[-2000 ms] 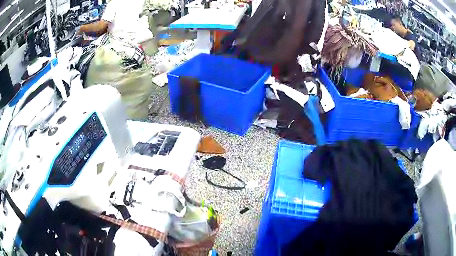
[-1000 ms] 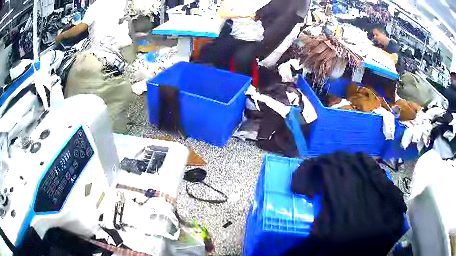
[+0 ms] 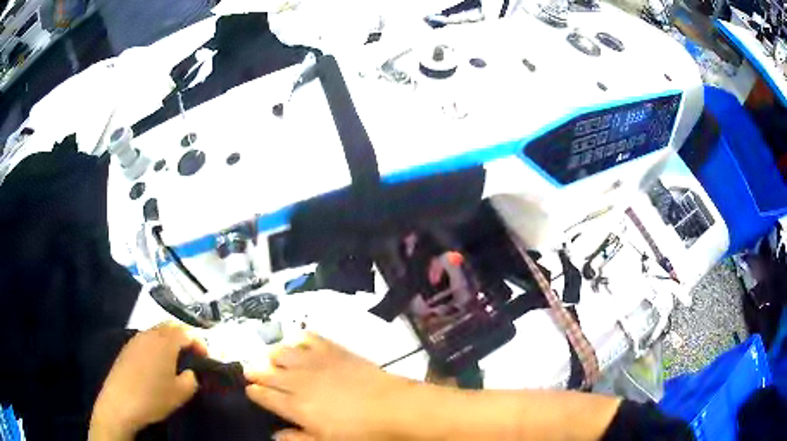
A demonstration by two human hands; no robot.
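Note:
My left hand [image 3: 147, 379] and my right hand [image 3: 324, 383] are on a black fabric garment piece [image 3: 224, 405] just in front of the needle area [image 3: 246, 301] of the white sewing machine [image 3: 345, 138]. My left hand's fingers rest at the cloth's left edge; my right hand's fingers press on its right side. The fingertips are washed out by bright light near the presser foot, which I cannot make out clearly. More black cloth [image 3: 52, 258] lies left of the machine.
A lit smartphone [image 3: 457, 301] leans under the machine arm, right of my hands. A patterned strap [image 3: 561, 314] hangs beside it. The control panel [image 3: 604, 138] is at the head's right end. Blue bins [image 3: 742, 155] stand at the right. A black strap [image 3: 348, 121] wraps the head.
The view has swung left from the floor and bins to the machine's needle end. Both hands have come into view on the black cloth.

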